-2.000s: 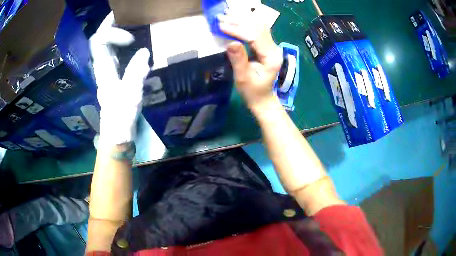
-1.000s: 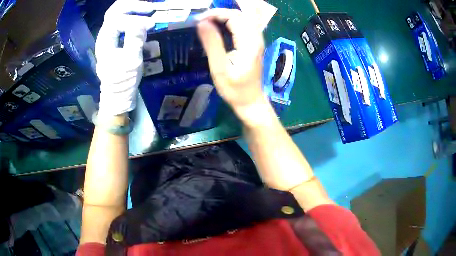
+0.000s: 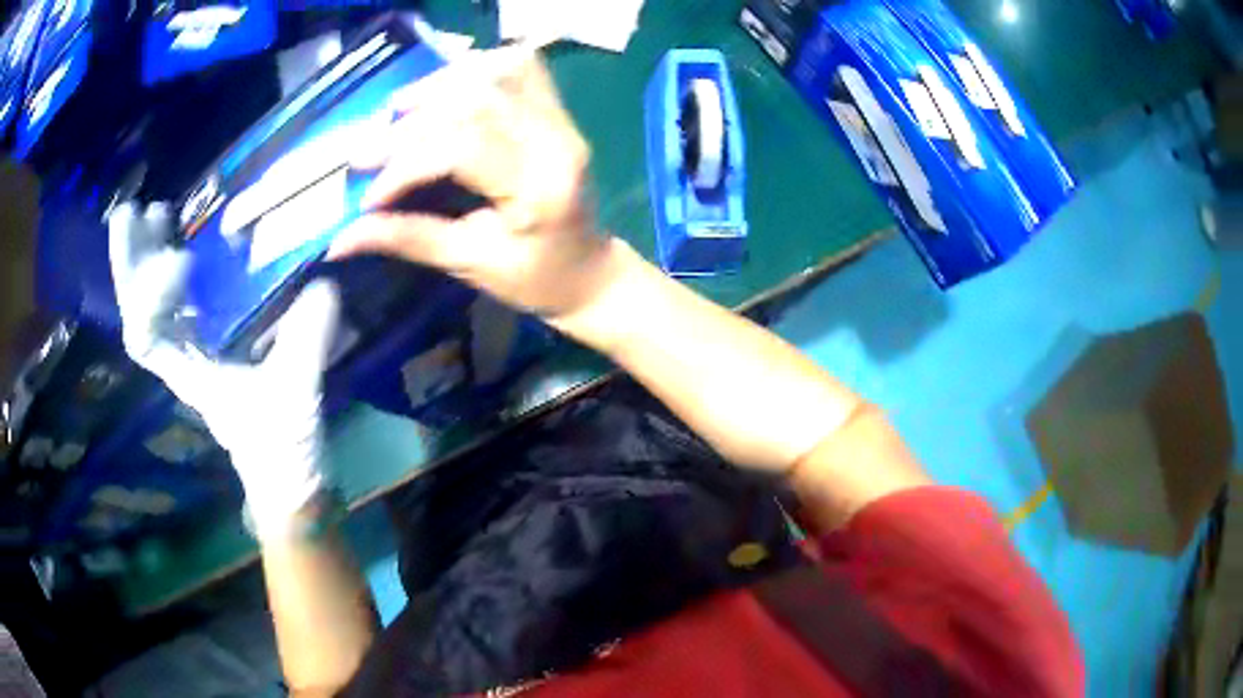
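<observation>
The blue and black retail box lies in front of me with its printed top panel down and closed, seen at a slant and blurred. My left hand, in a white glove, grips the box's near left corner with fingers and thumb spread around it. My bare right hand is over the box's right part, thumb and fingertips close together near the top panel. Motion blur hides whether they pinch any tape. The blue tape dispenser with a pale roll stands right of my right hand.
Several blue printed boxes stand in a row at the right table edge. White sheets lie beyond the dispenser. More blue boxes are at the far left. A brown carton stands on the blue floor at right.
The brown flap that stood up is down and the printed top shows. The view has turned. My left hand has moved to the box's left corner; my right hand is over the top.
</observation>
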